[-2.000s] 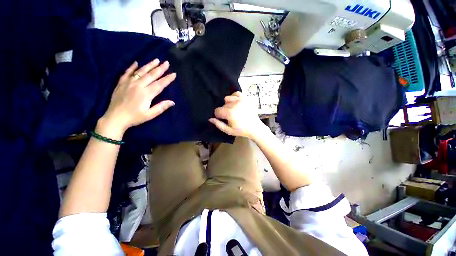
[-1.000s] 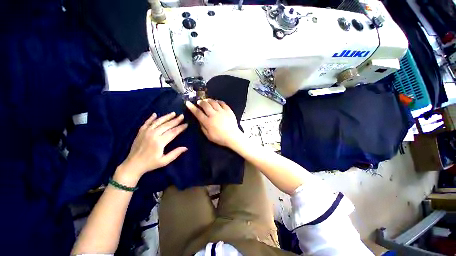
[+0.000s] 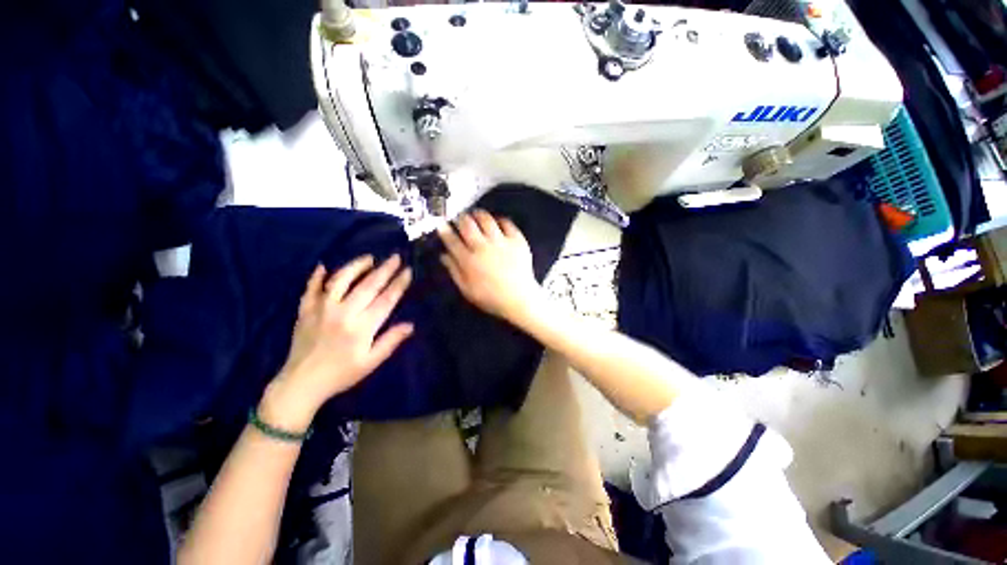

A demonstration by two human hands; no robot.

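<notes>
A navy cut panel (image 3: 375, 386) lies on the machine bed and hangs over the front edge above the lap. A darker piece (image 3: 530, 221) extends right of the presser foot (image 3: 425, 201). My left hand (image 3: 348, 331) lies flat on the panel, left and front of the needle, fingers spread, holding nothing. My right hand (image 3: 486, 265) rests on the dark cloth just right of the presser foot, fingertips close to it; whether it pinches the cloth is not clear. The white JUKI sewing machine (image 3: 618, 110) stands above the cloth.
A heap of navy garment pieces (image 3: 77, 276) fills the left side, with a small white paper slip (image 3: 173, 262) on it. Stacked dark panels (image 3: 762, 276) lie at the right, beside a teal basket (image 3: 908, 177) with an orange item (image 3: 896, 216). Metal snips (image 3: 599, 205) lie under the arm.
Since the earliest frame my right hand has moved from the panel's right edge to beside the presser foot. Over the last second the dark piece has shifted right, partly covering the snips.
</notes>
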